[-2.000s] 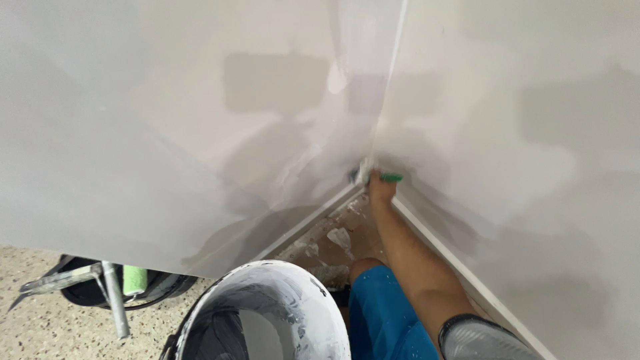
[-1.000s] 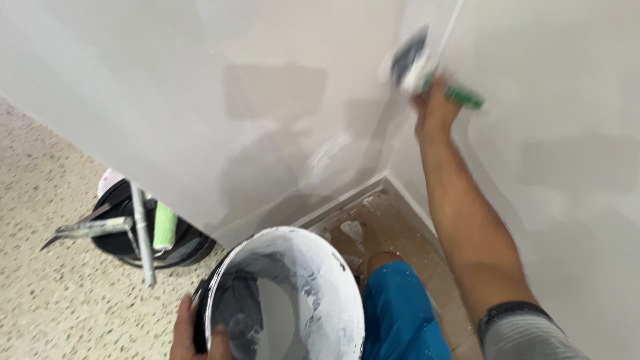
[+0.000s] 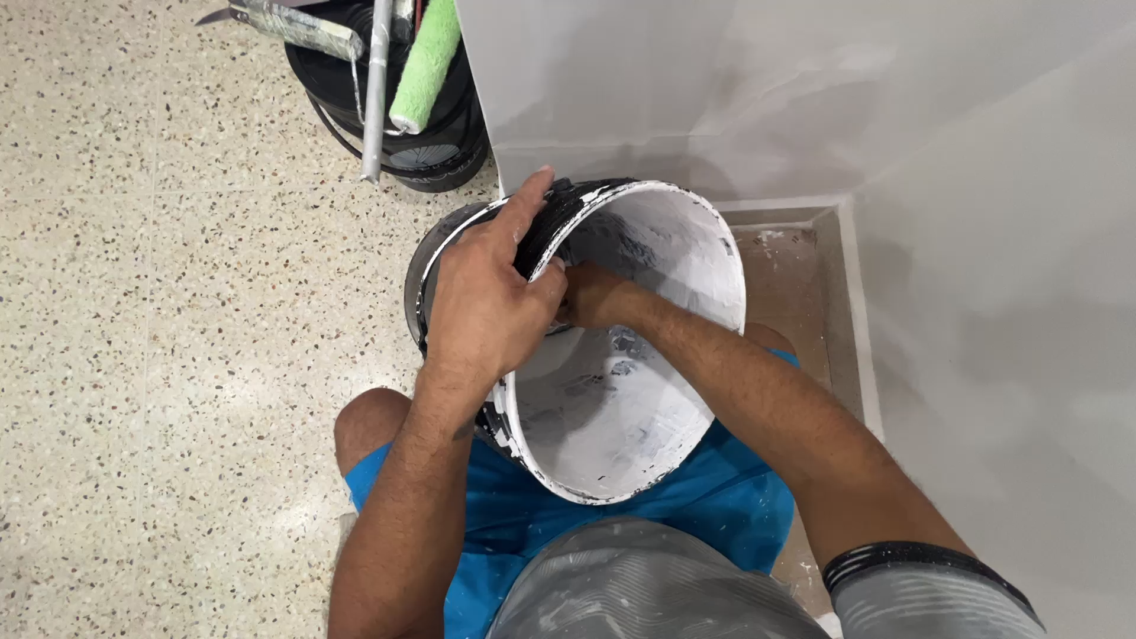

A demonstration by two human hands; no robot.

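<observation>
A paint-smeared bucket (image 3: pixel 621 382) with a white inside and a black outside tilts between my knees, its mouth toward me. My left hand (image 3: pixel 493 293) grips its left rim, thumb at the edge and index finger stretched along the black outer wall. My right hand (image 3: pixel 590 295) reaches down inside the bucket, its fingers mostly hidden by the rim and my left hand. Whatever it holds there is out of sight; the green-handled brush of the earlier views is not visible. White paint coats the bucket's inner wall.
Upper left, a black bucket (image 3: pixel 444 169) carries a green paint roller (image 3: pixel 428 71), a metal pole (image 3: pixel 376 98) and a paint-crusted roller (image 3: pixel 297 28). Grey walls (image 3: pixel 994 266) meet at a corner beyond a brown floor covering (image 3: pixel 785 293). Speckled floor (image 3: pixel 222 355) lies left.
My right hand has come down from the wall corner into the bucket. My left hand, at the bucket's left side a second ago, now lies over its rim. The view has swung down and left.
</observation>
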